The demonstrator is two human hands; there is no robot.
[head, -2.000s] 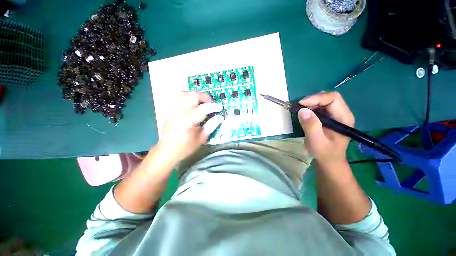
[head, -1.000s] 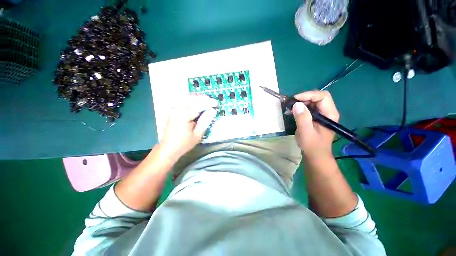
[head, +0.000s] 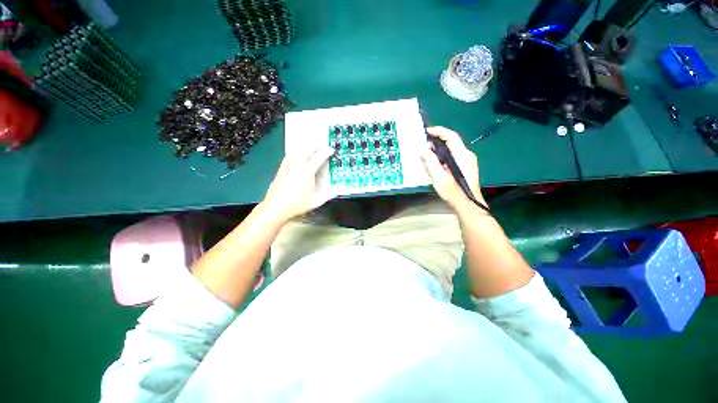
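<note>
The green PCB panel point(head: 366, 154) lies on the white work board point(head: 311, 122) at the bench edge. Rows of dark components sit on its upper part; the lowest row looks bare. My left hand point(head: 303, 183) is at the board's lower left, fingertips against the panel's left edge; whether it grips the board or panel is unclear. My right hand point(head: 458, 171) holds the black soldering iron point(head: 450, 161) beside the board's right edge. The iron's handle slants down to the right; its tip is not clear.
The dark component pile point(head: 224, 110) lies left. Stacked PCB panels point(head: 88, 72) stand behind it. A round tub point(head: 466, 75) with silvery material, the black soldering station point(head: 543, 75) and tweezers point(head: 490, 130) are right. A pink stool point(head: 149, 260) and blue stool point(head: 665, 275) stand below.
The view has moved back and shows more bench. My right hand has come in to the board's right edge, and the iron has swung steeper. My left hand has moved off the panel's middle.
</note>
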